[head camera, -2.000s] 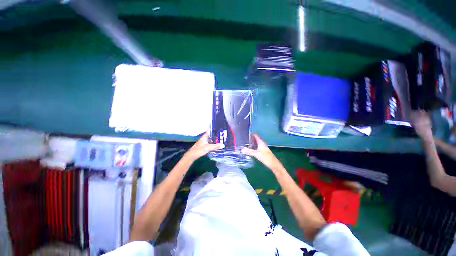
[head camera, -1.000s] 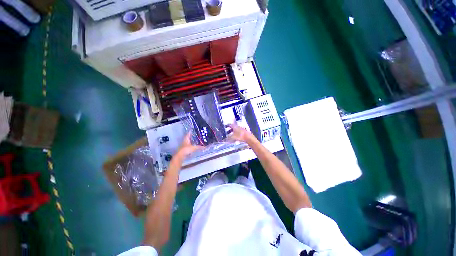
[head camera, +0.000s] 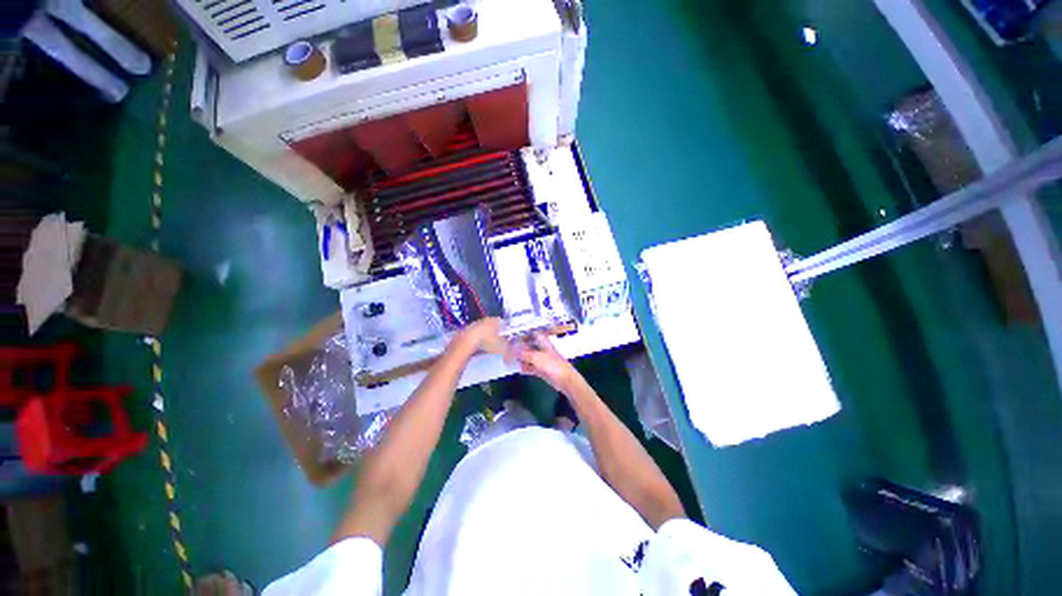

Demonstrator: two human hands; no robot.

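A black product box (head camera: 464, 262) in clear crinkly film lies on the white bar sealer (head camera: 402, 314), its far end by the roller conveyor. My left hand (head camera: 480, 335) is at the box's near end, on the film there. My right hand (head camera: 542, 359) is just right of it, close to my left hand, at the sealer's front edge. Both hands are small and blurred. Their fingertips and the film's open end are hard to make out, so I cannot tell exactly what my right hand grips.
The roller conveyor (head camera: 448, 192) leads to the red-brown tunnel curtain (head camera: 437, 140) of the cream-white tunnel. The control box (head camera: 594, 262) stands right. The white bag stack (head camera: 742, 335) lies on the green bench. Film offcuts (head camera: 320, 402) lie in a scrap carton, left. A red stool (head camera: 79, 428) stands far left.
Since two seconds ago, the view has turned from the bench to the sealer. Since one second ago, my hands have come close together at the box's near end.
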